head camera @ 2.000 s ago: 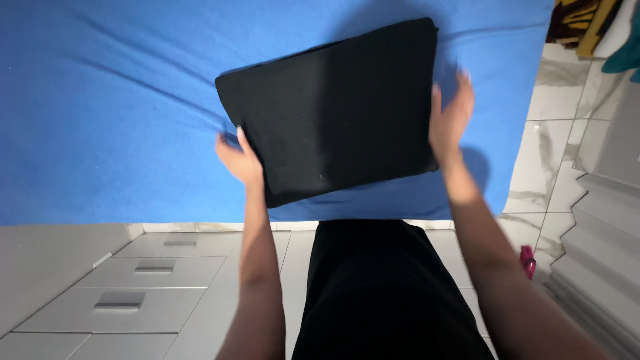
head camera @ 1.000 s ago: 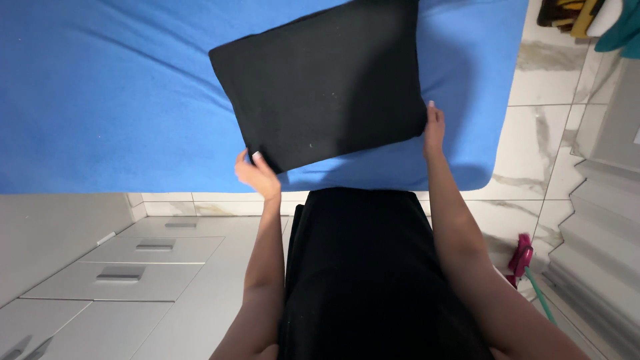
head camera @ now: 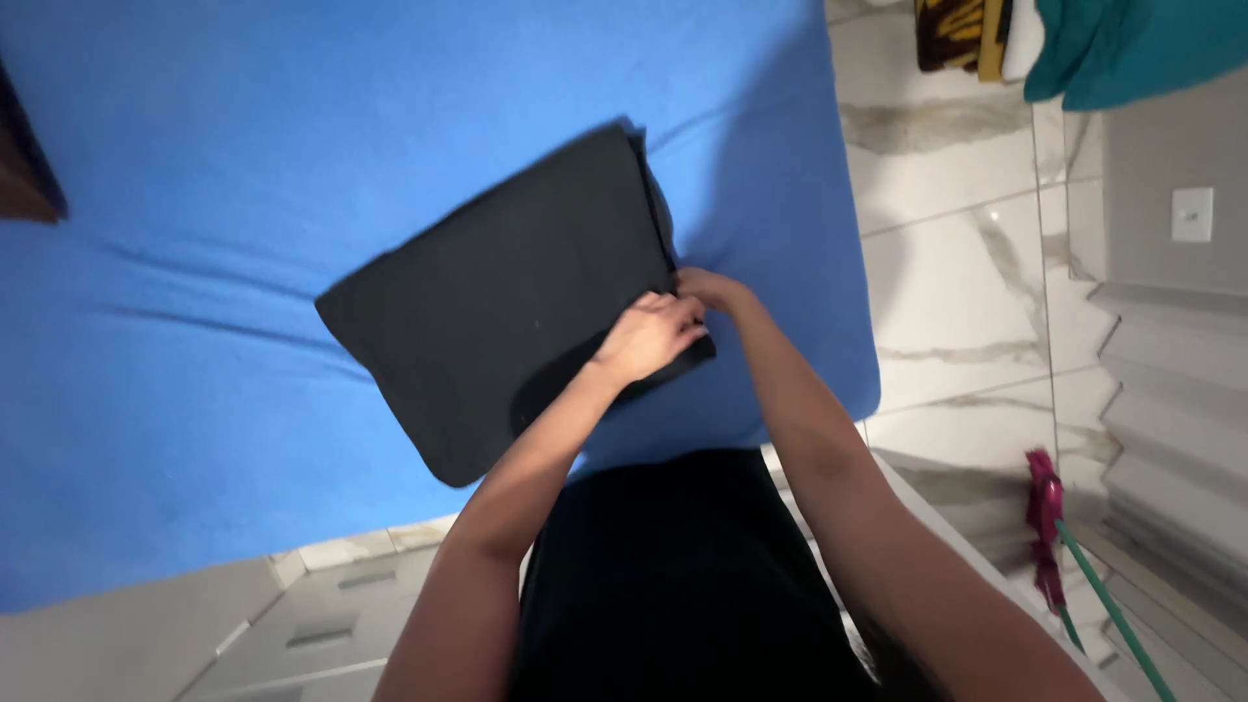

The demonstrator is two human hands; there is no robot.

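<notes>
A folded black cloth lies tilted on the blue sheet of a bed, its layers showing along the right edge. My left hand rests across the cloth's lower right part, its fingers curled near that edge. Close against it, my right hand is at the right edge of the cloth with fingertips on the layers. Its fingers are partly hidden, and the hands meet or nearly meet there.
White drawers stand at the lower left. Right of the bed are marble-look floor tiles, a pink item with green sticks, a teal cloth and a light switch. A dark brown object lies at the left.
My left hand has moved from the cloth's lower left corner across to its right side, beside my right hand. The view has shifted.
</notes>
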